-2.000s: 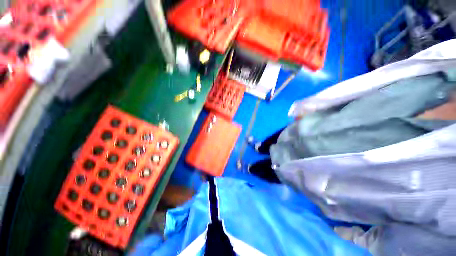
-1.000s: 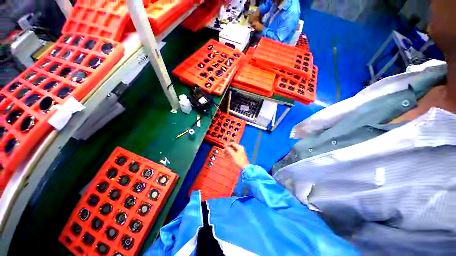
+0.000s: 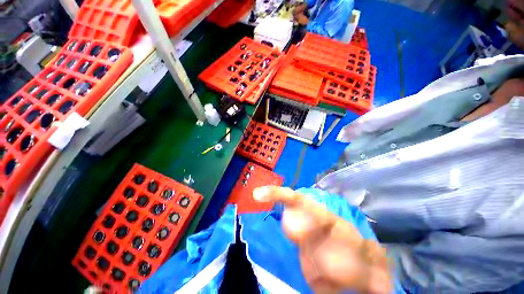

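My right hand (image 3: 330, 241) is raised close to the camera at lower centre, blurred, a finger extended to the left. No part shows in it. My left hand is not in view. Behind the fingertip, a low orange-red tray (image 3: 238, 192) beside the bench holds a few small round parts near its upper left edge; my hand and smock hide some of it. Another orange-red tray (image 3: 126, 198) on the green bench holds many round dark and silvery parts in its pockets.
Filled trays (image 3: 34, 126) lie on the raised shelf at left. More trays (image 3: 296, 83) are stacked at the bench's far end. A small bottle (image 3: 212, 115) and yellow tool (image 3: 208, 150) lie near a shelf post (image 3: 169, 57). A person in a grey-white smock (image 3: 436, 172) stands close at right.
My right hand has come up from the low tray towards the camera and now looks large and blurred. The view has shifted slightly.
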